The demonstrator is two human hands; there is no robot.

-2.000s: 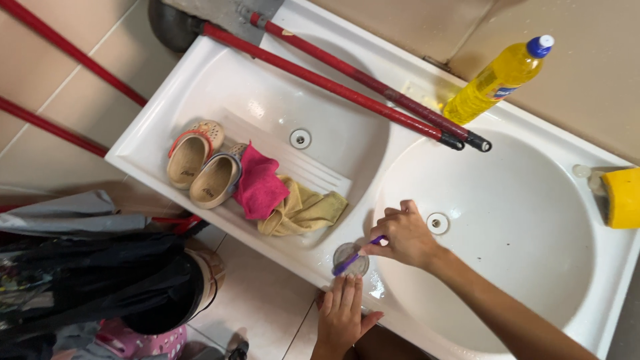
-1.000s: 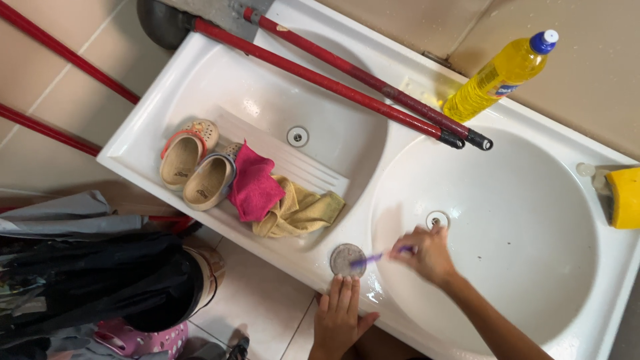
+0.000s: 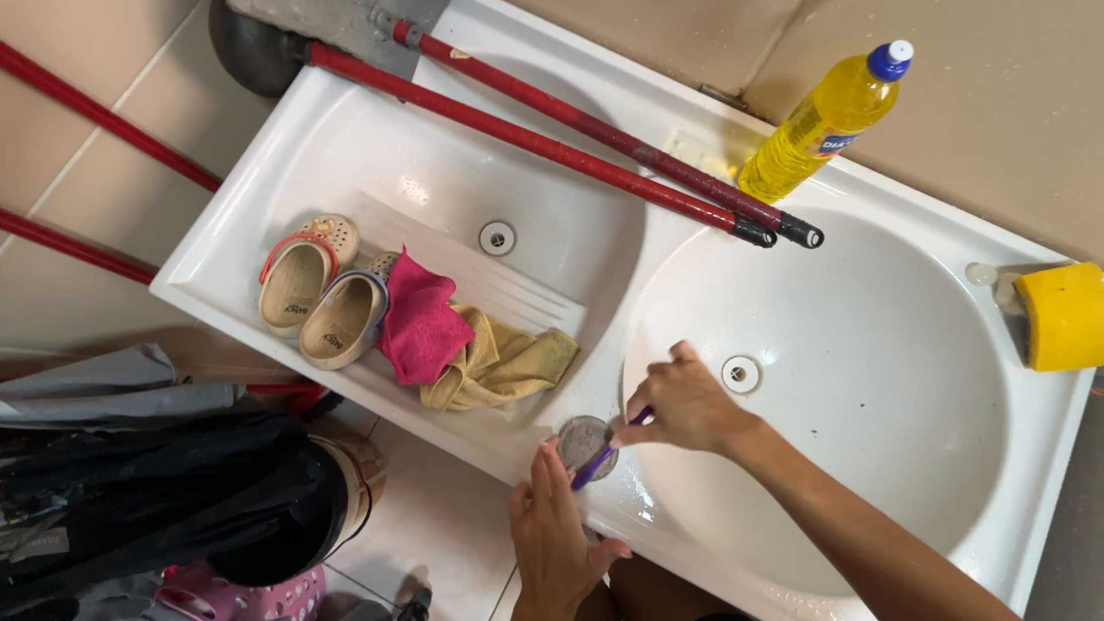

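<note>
My right hand (image 3: 686, 401) grips a purple brush (image 3: 595, 466), probably a toothbrush, its lower end over a round grey disc (image 3: 588, 444) on the ledge at the front between two white basins. At the disc's lower left edge my left hand (image 3: 556, 526) rests its fingertips, holding nothing visible. Below my right wrist lies the right basin (image 3: 862, 431) with its drain (image 3: 740, 374). A mustard cloth (image 3: 509, 362) and a pink cloth (image 3: 423, 319) lie in the left basin, beside a pair of beige clogs (image 3: 319, 297).
Two red poles (image 3: 552, 151) cross the back of both basins. A bottle of yellow liquid (image 3: 819, 121) stands at the rear rim, and a yellow sponge (image 3: 1063, 316) sits at the right rim. A bucket (image 3: 349, 483) with dark cloth (image 3: 172, 492) stands on the floor at lower left.
My right hand first drew back from the disc with the brush, then came back towards it. The brush now slants down across the disc's right side. My left hand has stayed beside the disc.
</note>
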